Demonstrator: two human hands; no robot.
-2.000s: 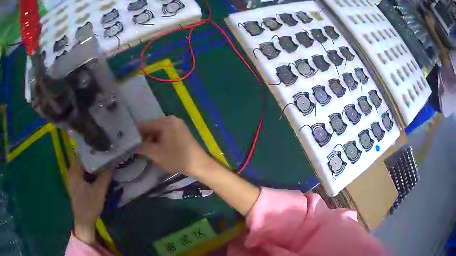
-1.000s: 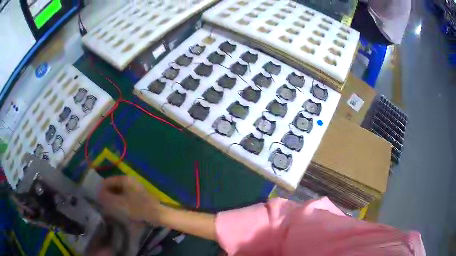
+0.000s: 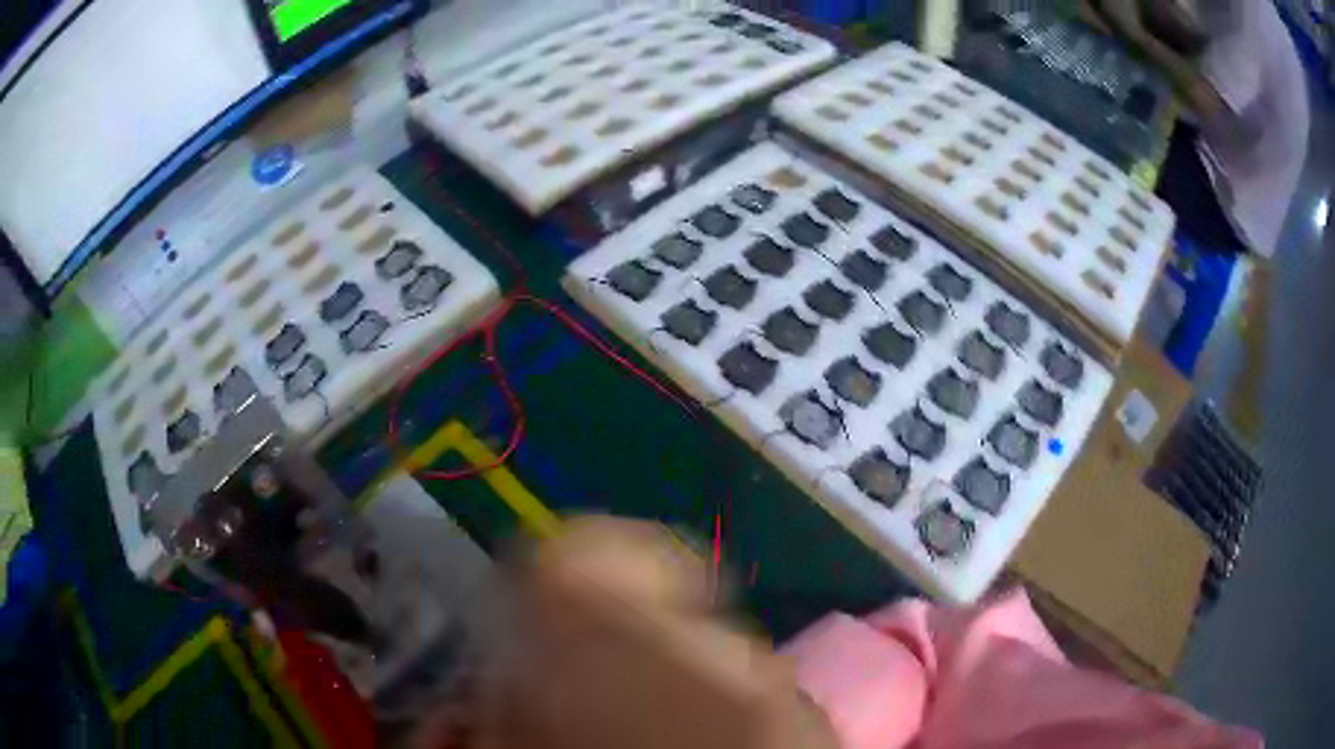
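The silver-grey test fixture [image 3: 242, 490] stands at the lower left, its lower part blurred. The red clamp handle [image 3: 325, 688] is low, at the bottom edge beside the fixture. My right hand [image 3: 637, 622] is a blur at the bottom centre, right of the fixture; its fingers and anything in them cannot be made out. My left hand is not visible. A foam tray [image 3: 896, 539] holding rows of dark round parts [image 3: 813, 419] lies to the right. A partly filled foam tray [image 3: 466, 290] lies behind the fixture at the left.
The red cable [image 3: 515, 403] loops over the green mat between the trays. Foam trays with mostly empty pockets lie at the back [image 3: 545, 187] and back right [image 3: 1091, 293]. A monitor [image 3: 132, 117] stands upper left. Cardboard [image 3: 1120, 563] and a black gridded tray [image 3: 1212, 490] lie right. A person [image 3: 1252, 125] is beyond.
The view has swung up and right, then partly back left, showing the monitor. The red handle, raised at the upper left two seconds ago, is now low. My left hand has left sight.
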